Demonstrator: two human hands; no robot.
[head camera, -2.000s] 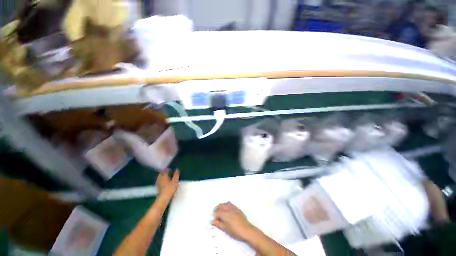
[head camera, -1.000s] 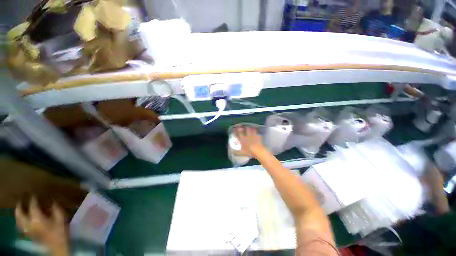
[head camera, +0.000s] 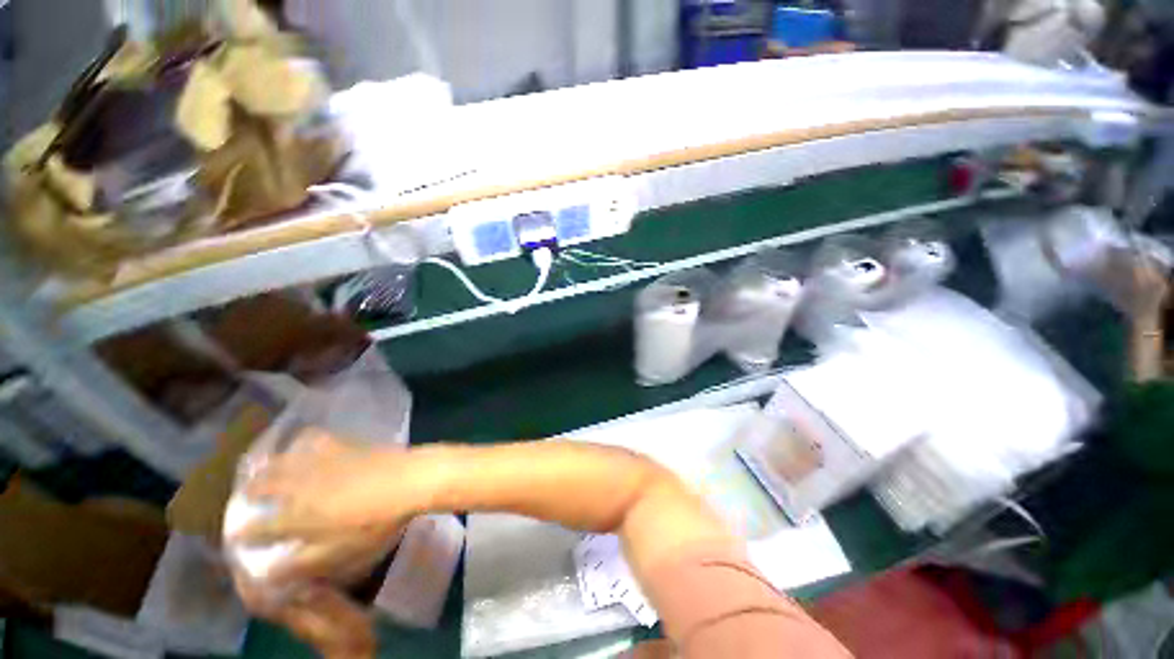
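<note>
My right arm crosses the view from the bottom. My right hand (head camera: 316, 496), blurred, is at the left, shut on a bagged white unit (head camera: 261, 556), over the open retail boxes. An open white retail box (head camera: 422, 566) lies right of the hand. Several bagged units (head camera: 667, 337) stand in a row on the green surface. A printed white sheet (head camera: 605, 573) lies on the pale work sheet (head camera: 521, 554). I cannot make out my left hand.
A closed retail box (head camera: 798, 451) lies beside the heap of translucent sleeves (head camera: 953, 373). A brown carton (head camera: 77, 541) is at far left. The power strip (head camera: 547, 229) hangs on the shelf edge. Another person's hand (head camera: 1139, 290) is at far right.
My right hand has taken the leftmost bagged unit from the row and moved it left to the boxes. My left hand, earlier at the lower left, no longer shows clearly. The view has shifted.
</note>
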